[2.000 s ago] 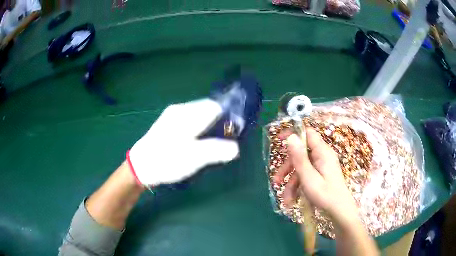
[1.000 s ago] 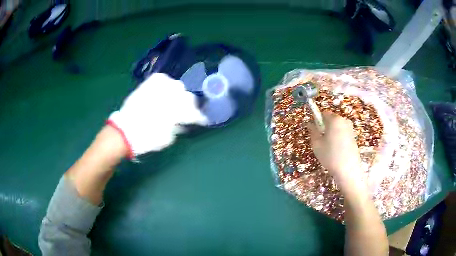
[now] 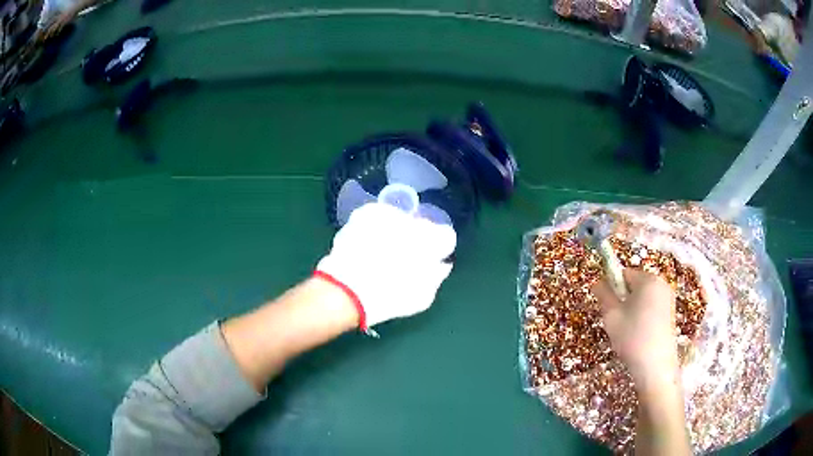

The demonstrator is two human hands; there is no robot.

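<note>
A navy mini fan (image 3: 412, 169) with pale grey-blue blades and a white hub lies in front of me, its navy stand (image 3: 481, 151) at its right side. My left hand (image 3: 392, 263), in a white knitted glove with a red cuff edge, is over the near part of the fan; its fingertips are hidden. My bare right hand (image 3: 642, 312) holds the hammer (image 3: 611, 263) by its pale handle, head up and away from me. The hand is over the open clear bag (image 3: 745, 258) of copper-coloured bits (image 3: 562, 312); its fingertips are partly hidden.
Other navy fans stand on the green belt (image 3: 223, 356) at far left (image 3: 119, 55) and far right (image 3: 682, 93). A pale metal post (image 3: 758, 160) rises behind the bag. Pinkish bags (image 3: 675, 25) lie at the far edge. People's arms show at the far corners.
The fan has moved right, and its stand now points right instead of left. My gloved hand has moved right with it. My right hand stays over the bits with the hammer.
</note>
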